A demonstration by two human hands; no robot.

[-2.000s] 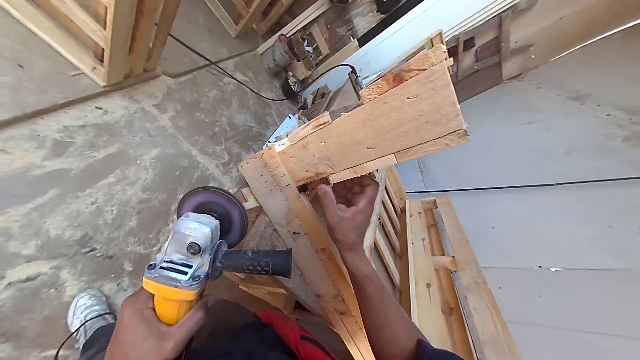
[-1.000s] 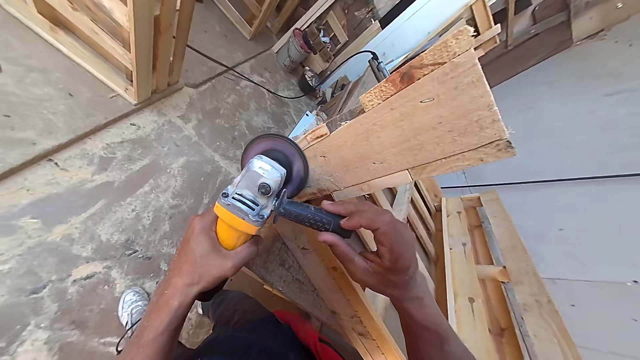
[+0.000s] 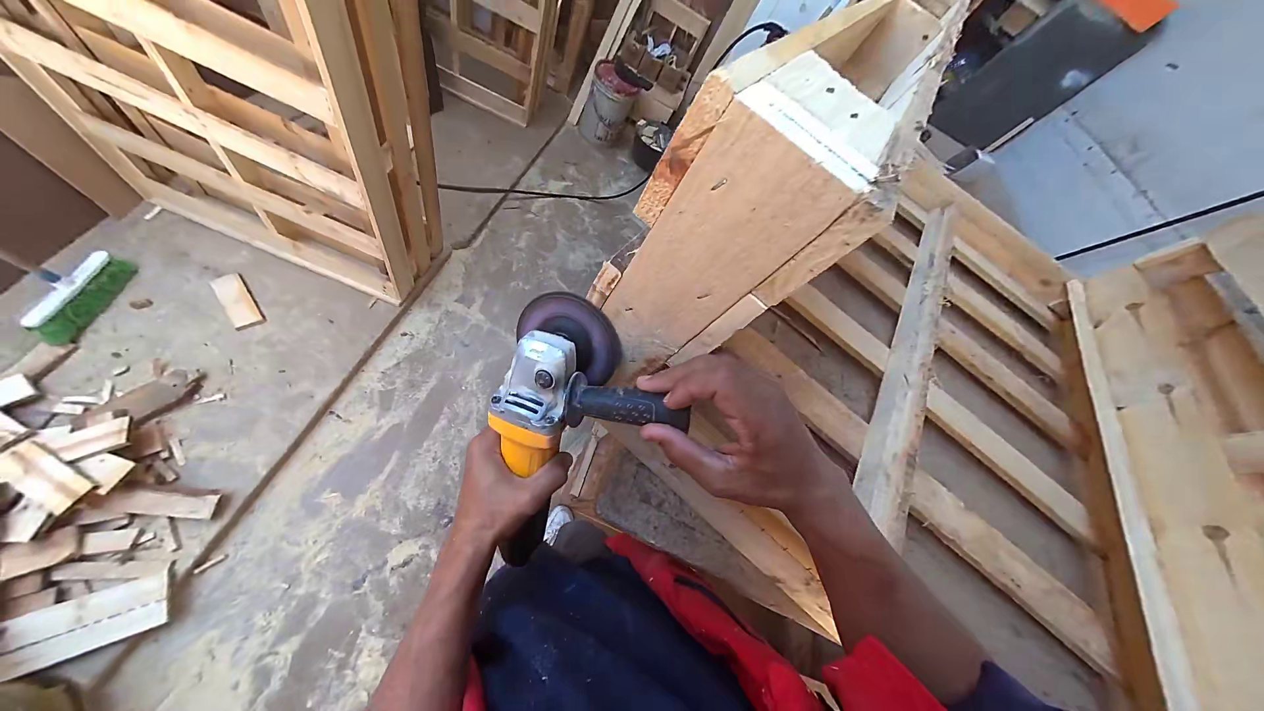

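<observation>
My left hand [image 3: 509,484] is closed round the yellow body of an angle grinder [image 3: 533,380]. The grinder's round abrasive disc [image 3: 571,331] is at the lower left end of a wide wooden board [image 3: 736,212]; whether they touch I cannot tell. My right hand [image 3: 736,430] has its thumb and fingertips on the end of the black side handle [image 3: 632,407], with the palm off it. The board belongs to a boxed wooden frame with a pale end block [image 3: 815,114] at its top.
Slatted wooden frames stand at the upper left [image 3: 227,128] and lie to the right [image 3: 948,395]. Wood offcuts [image 3: 89,504] are piled at the left below a green broom head [image 3: 79,296]. A bucket [image 3: 607,104] and a black cable [image 3: 553,195] are farther back.
My right hand has gone from the wooden frame to the grinder's side handle. The grinder's disc has come to the board's lower end. The view has swung, showing more floor at the left.
</observation>
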